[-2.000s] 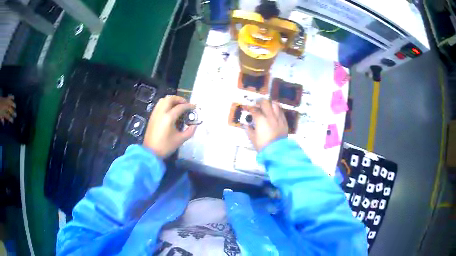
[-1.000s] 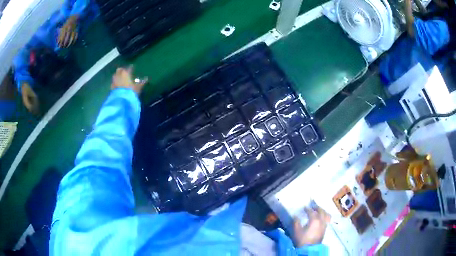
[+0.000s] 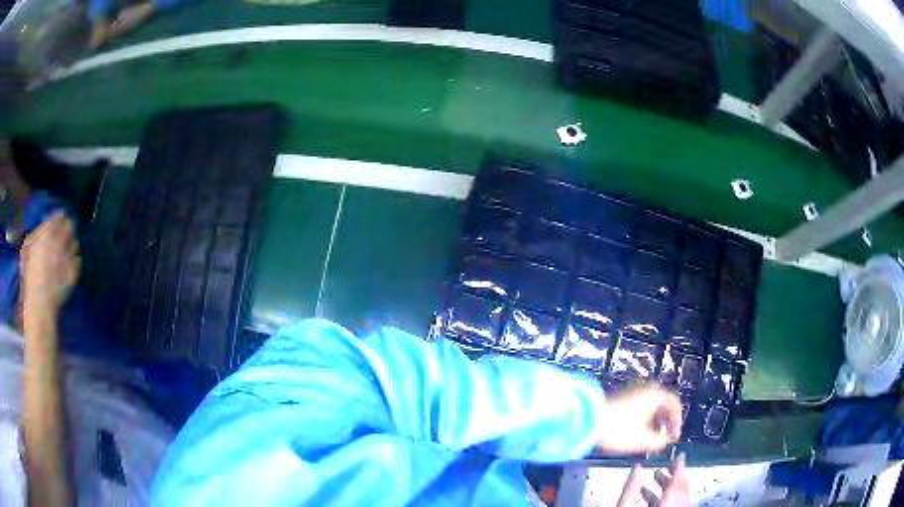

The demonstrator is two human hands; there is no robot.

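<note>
The black blister tray (image 3: pixel 595 257) lies in front of me, its pockets mostly empty. Square parts sit at its near right corner, one of them a dark-centred housing (image 3: pixel 716 421). My left hand (image 3: pixel 642 421) is over the tray's near right edge, fingers curled and blurred; I cannot tell whether it holds a part. My right hand (image 3: pixel 659 485) is just below it at the bottom edge of the picture, cut off, with fingers apart and no part seen in them. The white table (image 3: pixel 724 480) shows only as a strip at the bottom right.
Small white parts (image 3: pixel 571 134) are spaced along the green conveyor belt (image 3: pixel 396 109). Other black trays stand at the left (image 3: pixel 203 228) and the top (image 3: pixel 634 54). A white fan (image 3: pixel 872 322) is at the right. Another person's arm (image 3: pixel 48 297) is at the far left.
My view has turned left along the conveyor. My left hand, stretched over the belt one second ago, is now back beside my right hand at the tray's near edge. The fixtures have left view.
</note>
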